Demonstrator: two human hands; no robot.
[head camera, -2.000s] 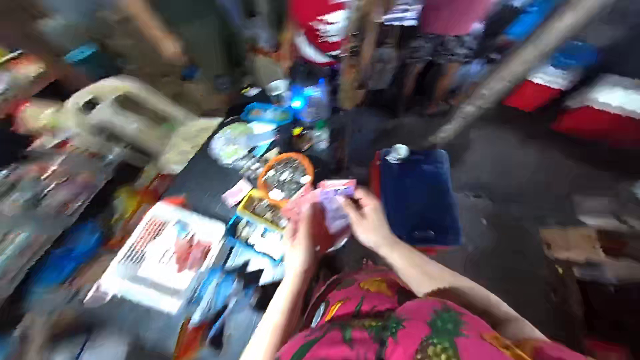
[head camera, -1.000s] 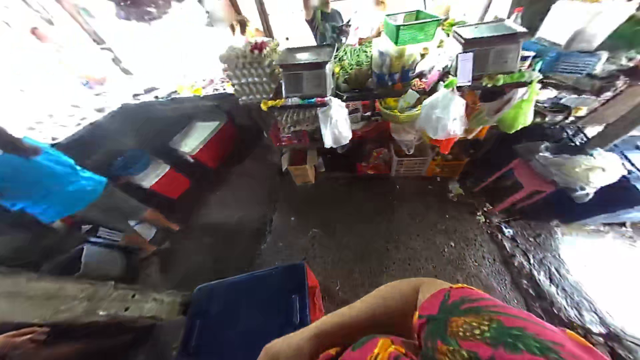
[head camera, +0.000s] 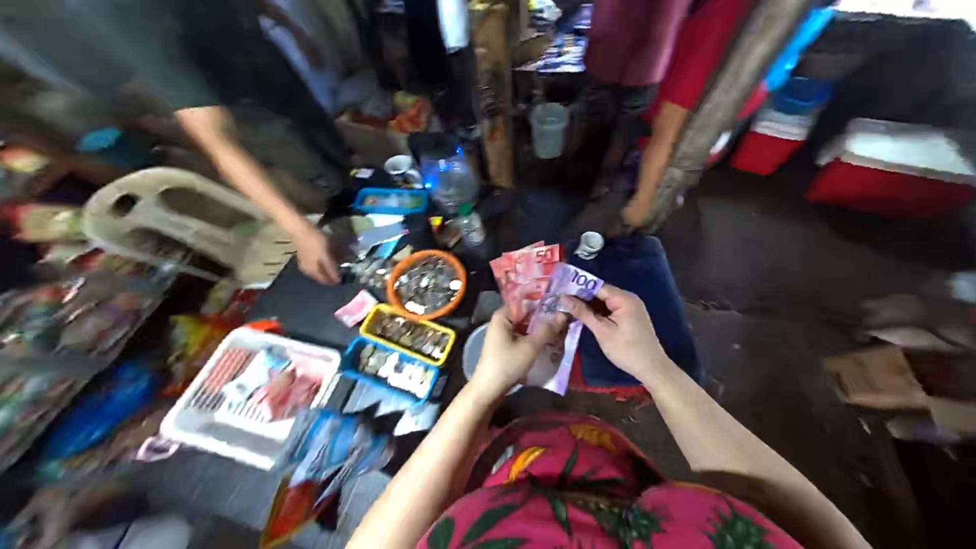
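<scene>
My left hand (head camera: 512, 347) is closed on a fan of red 50 banknotes (head camera: 526, 273) and the lower part of purple 100 banknotes (head camera: 573, 280). My right hand (head camera: 621, 332) pinches the purple notes from the right side. Left of my hands, an orange round basket (head camera: 391, 288) holds coins. Below it are a yellow tray (head camera: 451, 345) and a blue tray (head camera: 428, 390), both with coins or similar small pieces. A pink banknote (head camera: 355, 308) lies beside the yellow tray. Farther left stands a white plastic basket (head camera: 252, 457) with banknotes inside.
Another person's hand (head camera: 316, 255) reaches over the dark table at the left. A second person's arm (head camera: 659, 160) hangs beside a wooden pole (head camera: 724, 107). A white cup (head camera: 589, 245) stands near a dark blue lid (head camera: 648, 305). A plastic chair (head camera: 175, 202) and red-white coolers (head camera: 888, 171) flank the area.
The view has swung from a vegetable stall back to the table. Both my hands and the banknotes are in view again. Another person's hand now reaches over the table's left side.
</scene>
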